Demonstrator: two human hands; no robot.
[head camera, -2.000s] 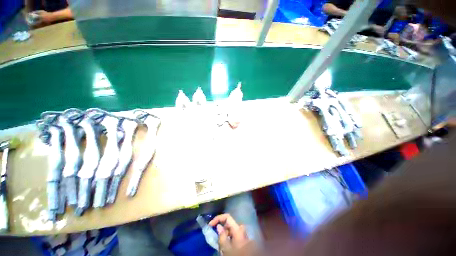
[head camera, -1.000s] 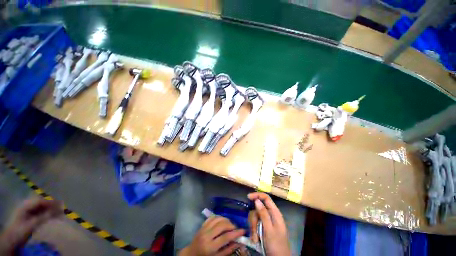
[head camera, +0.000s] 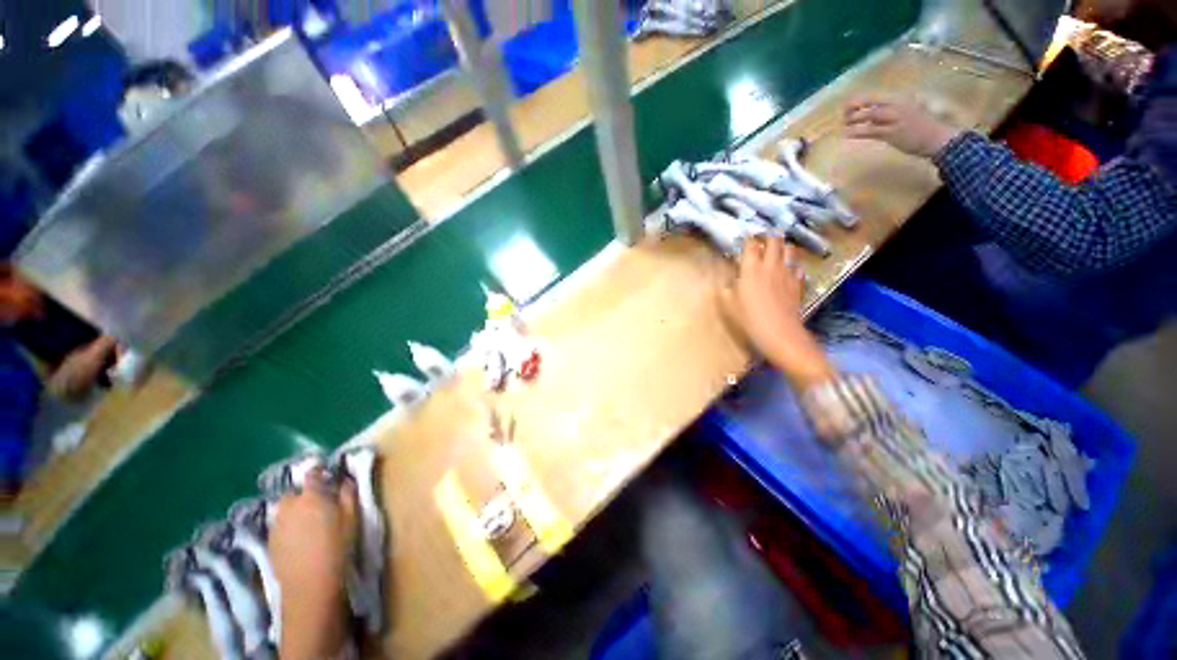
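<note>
Pale grey handle bodies with looped heads lie side by side at the lower left. My left hand is over this row, its fingers closed around one handle body near its looped head; the hand is blurred. More handle bodies lie in a pile on the bench at the upper right. My right hand reaches to the near side of this pile, its fingertips touching the handle ends. Whether it grips one cannot be made out.
A small-parts holder lies between yellow tape strips. White bottles and small fittings stand along the green belt. A blue bin holds flat grey pieces at right. Another person's hand rests on the bench beyond the pile.
The view has swung to the right. My hands were together at the bench edge; now they are far apart, the left on the handle row, the right at the far pile.
</note>
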